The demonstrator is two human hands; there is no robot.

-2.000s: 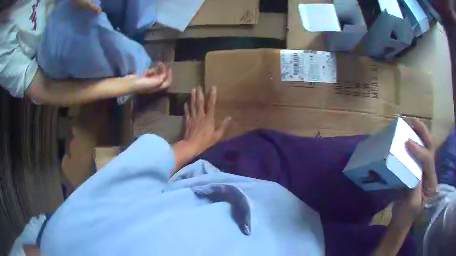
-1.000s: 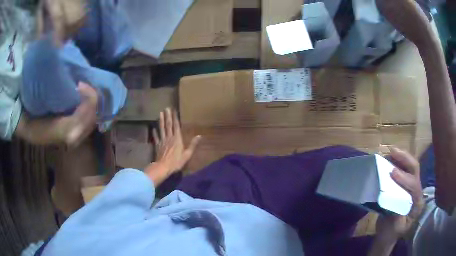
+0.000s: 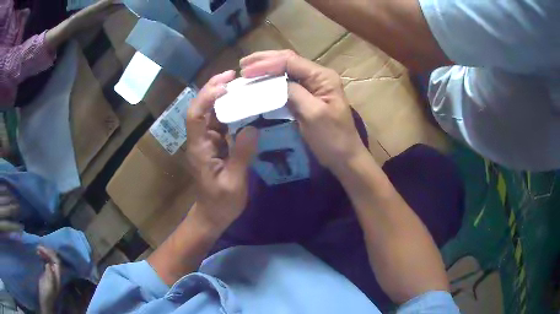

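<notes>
A pale blue-grey retail box [image 3: 281, 160] with a dark T-shaped product picture is held over the purple-covered lap. Its white lid flap [image 3: 252, 98] is at the top end, with a dark gap below it. My left hand [image 3: 218, 147] holds the box's left side, thumb near the opening. My right hand [image 3: 313, 101] holds the right side, fingers over the top edge of the flap. What is inside the box cannot be made out.
The brown cardboard mat [image 3: 147, 190] bears a shipping label [image 3: 175, 119]. An open retail box [image 3: 164, 46] and others stand at the top left. A person's arm [image 3: 387, 27] reaches in at the upper right. Other people's hands are at the left. Floor tape [image 3: 517, 227] crosses the green floor.
The view has turned right. My left hand has left the mat and now holds the box together with my right hand. The box is now centred, its lid flap toward the top.
</notes>
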